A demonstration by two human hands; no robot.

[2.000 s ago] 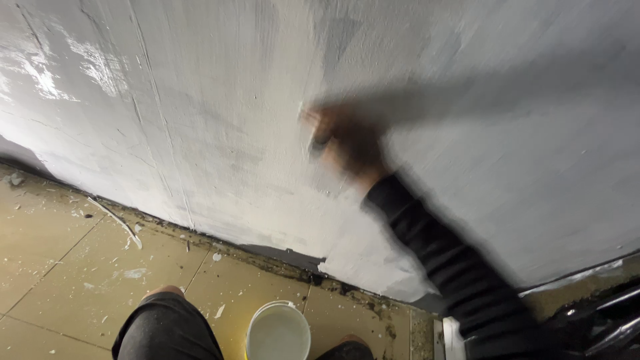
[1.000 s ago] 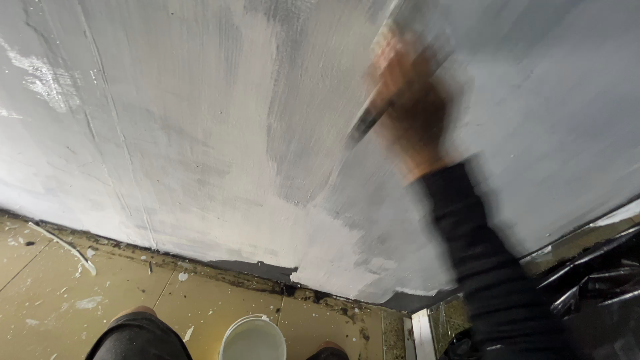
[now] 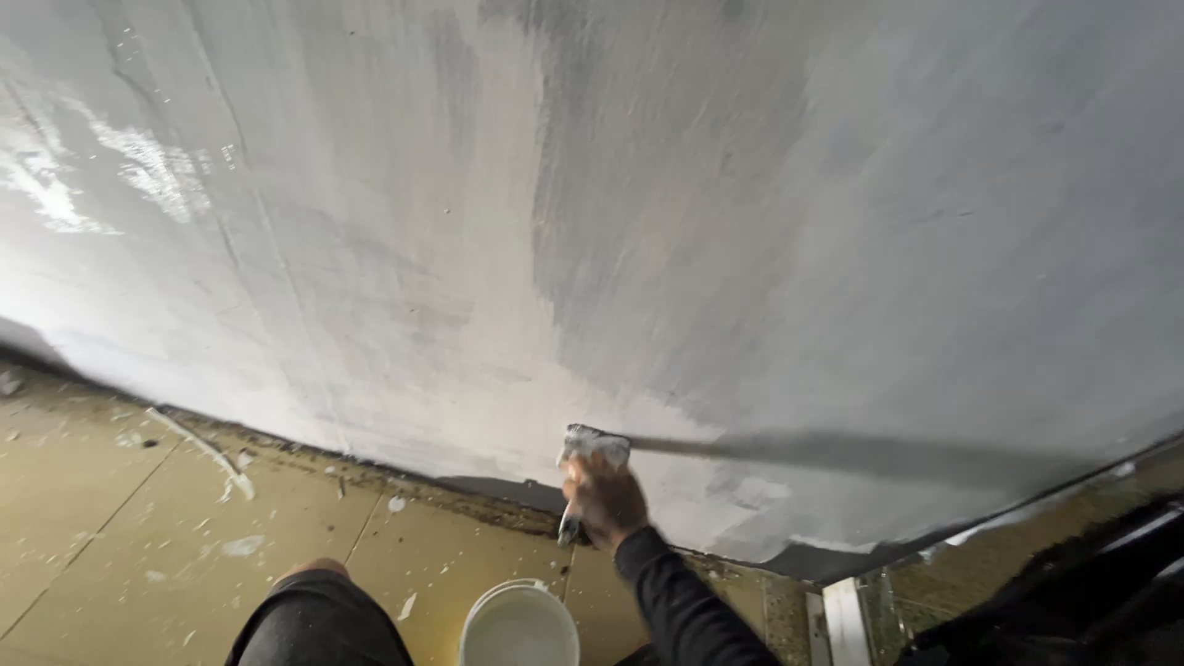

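My right hand (image 3: 606, 499), in a dark sleeve, is closed around a paintbrush (image 3: 592, 444) whose wide, white-coated head is at the low part of the grey wall (image 3: 740, 277). Its handle end sticks out below the fingers. Lighter, streaky paint covers the wall left of the hand, with darker grey patches above and along the bottom edge. A white bucket (image 3: 520, 629) stands on the floor below the hand; pale matter shows inside. My left hand is out of the picture.
Tan floor tiles (image 3: 444, 546) carry white splatters and debris. A thin pale strip (image 3: 203, 449) lies near the wall's foot. My knee (image 3: 319, 620) is at the bottom. Black plastic sheeting (image 3: 1064, 592) and a white post-like piece (image 3: 846, 620) are at lower right.
My right hand has come down the wall with the brush, from higher up to near the bottom edge.
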